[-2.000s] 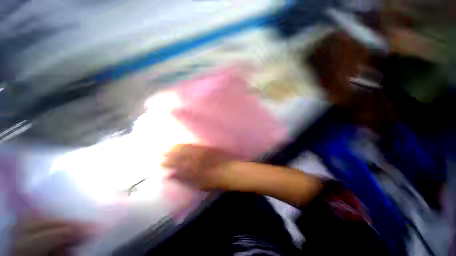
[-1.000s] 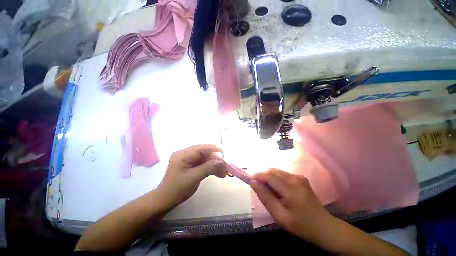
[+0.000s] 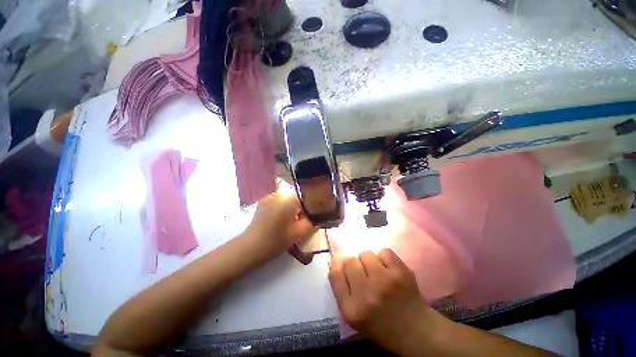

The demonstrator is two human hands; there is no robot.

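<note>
The large pink panel (image 3: 502, 223) lies on the table right of the needle area, partly under my right hand. My right hand (image 3: 373, 286) rests with bent fingers on pink cloth at the panel's left edge, just below the needle area. My left hand (image 3: 279, 222) is beside the chrome cover (image 3: 312, 164), which hides part of it; whether its fingers grip cloth cannot be told. Small pink pieces (image 3: 172, 202) lie on the table left of my left hand. The presser foot and needle are hidden by the cover and glare.
The white sewing machine head (image 3: 446, 77) spans the top right. A pink strip (image 3: 252, 132) and dark threads (image 3: 213, 59) hang from it. A stacked pink bundle (image 3: 143, 94) lies far left. A tan label (image 3: 600, 197) is at the right.
Both hands have moved from holding a narrow pink piece in front of the needle to the needle area. The left hand is now partly behind the cover; the right lies flatter. The view has shifted slightly.
</note>
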